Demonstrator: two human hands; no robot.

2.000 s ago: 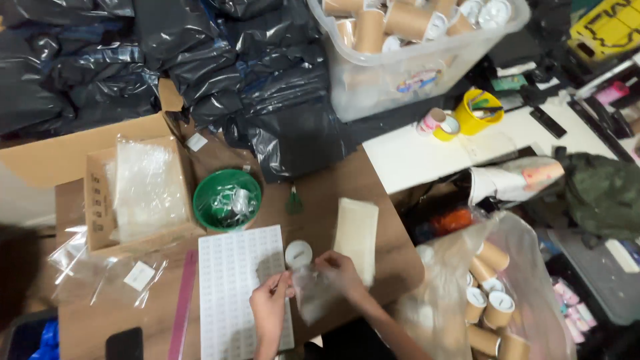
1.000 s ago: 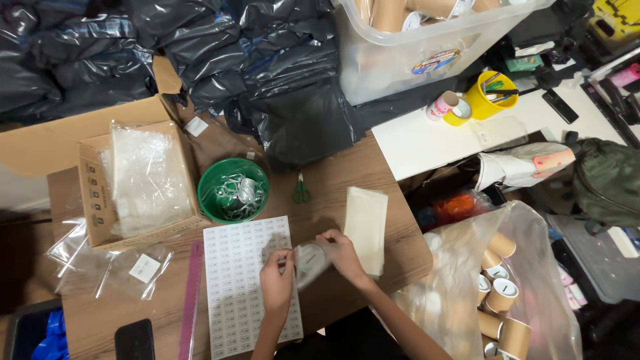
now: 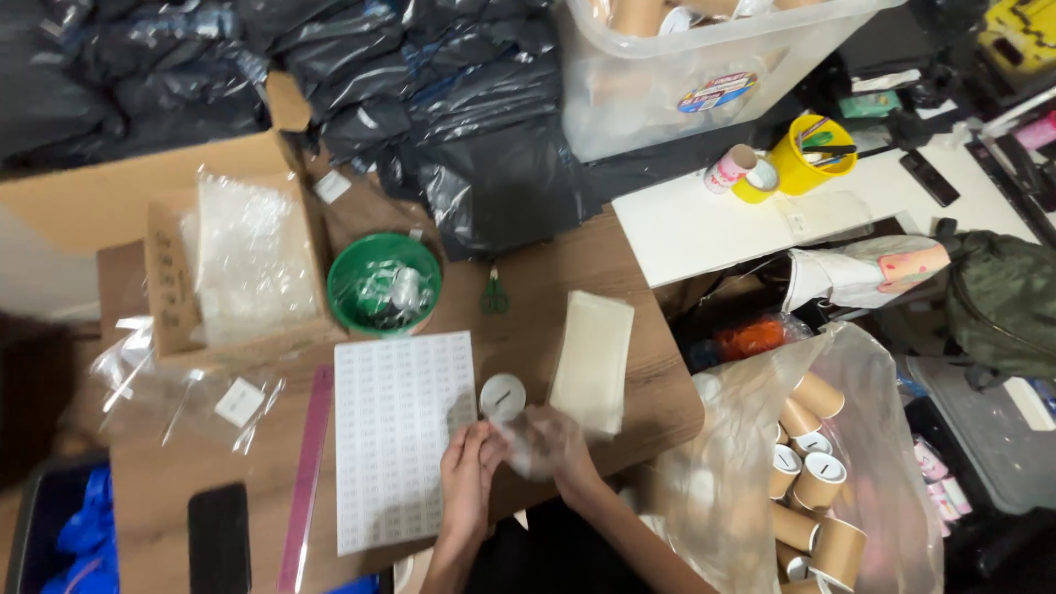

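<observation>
My left hand (image 3: 472,464) is at the lower middle, over the right edge of a sheet of small printed labels (image 3: 396,437), its fingertips pinched on a clear plastic piece (image 3: 521,450). Blurred by motion, my right hand (image 3: 561,445) is at the other side of that plastic; whether it grips it cannot be told. Just above both hands sits a round white lid with a dark slot (image 3: 503,398); whatever is beneath it is hidden. A stack of cream paper strips or sleeves (image 3: 592,363) lies right of the lid. Green-handled scissors (image 3: 494,295) lie further back.
A green bowl (image 3: 384,239) and a cardboard box of clear bags (image 3: 318,247) stand back left. A purple strip (image 3: 305,487), a phone (image 3: 219,536) and loose plastic bags (image 3: 190,404) lie left. Cardboard tubes (image 3: 821,478) fill a bag at right; black packages (image 3: 503,181) lie behind.
The grey-white round piece between my hands a second ago is no longer held there; a slotted white lid now shows just above them. My right hand has moved and is blurred.
</observation>
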